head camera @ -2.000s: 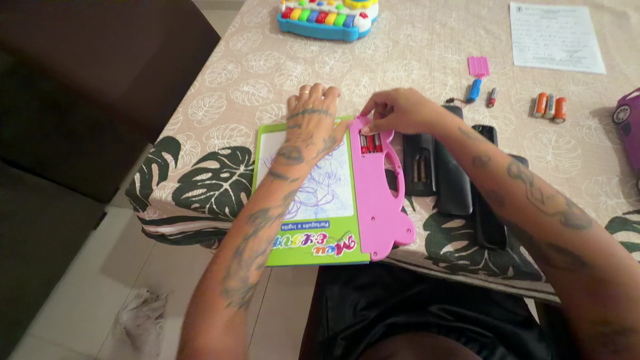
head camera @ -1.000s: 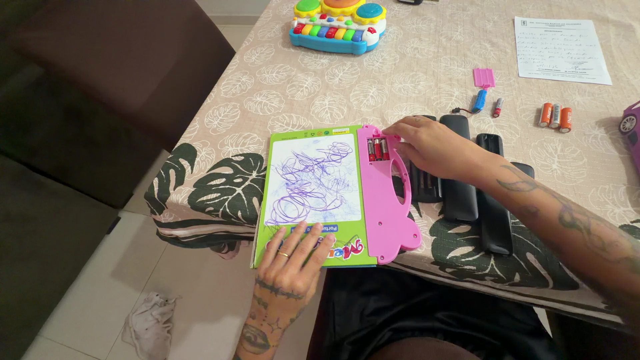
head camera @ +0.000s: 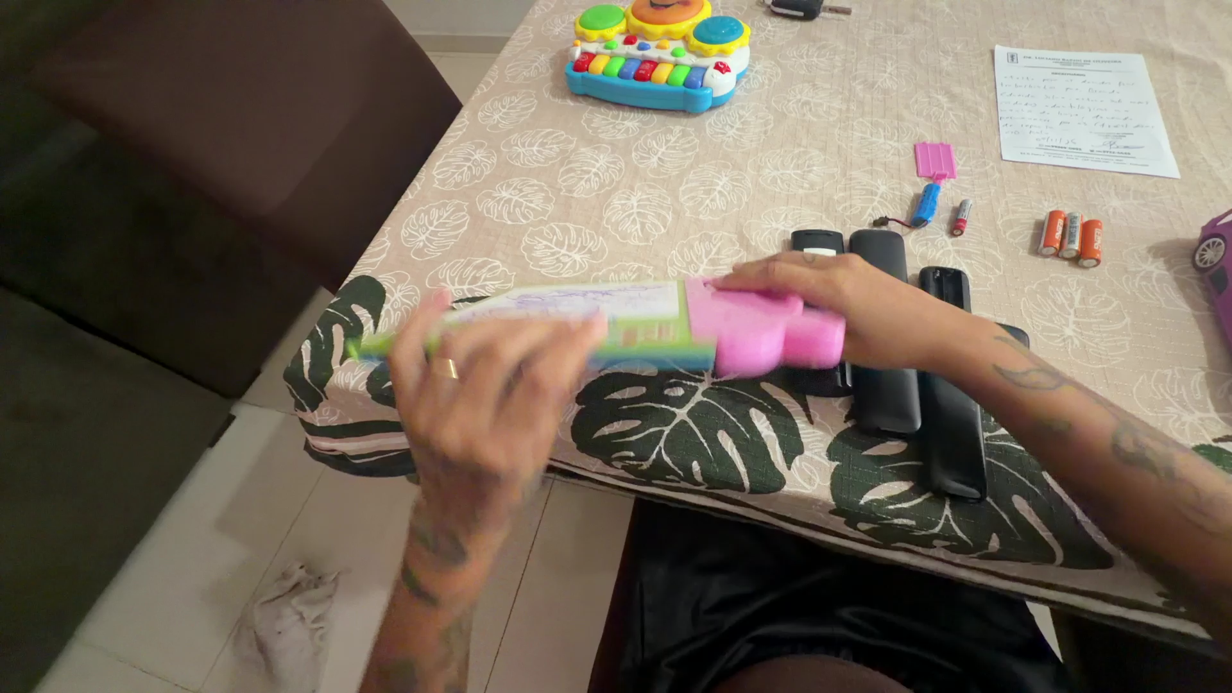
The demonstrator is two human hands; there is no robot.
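A children's electronic drawing book (head camera: 635, 332), green with a pink plastic handle part, is tilted up off the table edge and blurred by motion. My right hand (head camera: 818, 298) grips its pink part from the far right side. At the book's near left side is my left hand (head camera: 491, 385), blurred, fingers bent and apart; whether it touches the book cannot be told. The battery bay seen earlier is out of view. Just right of the book lie black remote controls (head camera: 885, 385), partly under my right hand and forearm.
Farther back lie a pink battery cover (head camera: 935, 161), a blue battery pack (head camera: 926, 205), a small battery (head camera: 962, 218) and orange batteries (head camera: 1070, 239). A toy piano (head camera: 659, 58), a written sheet (head camera: 1083, 111), a key (head camera: 808, 9) and a purple toy car (head camera: 1218, 269) surround them.
The drawing book lay flat with red batteries showing in its bay; now it is tilted up. My left hand has moved from the page's lower edge to the book's left part.
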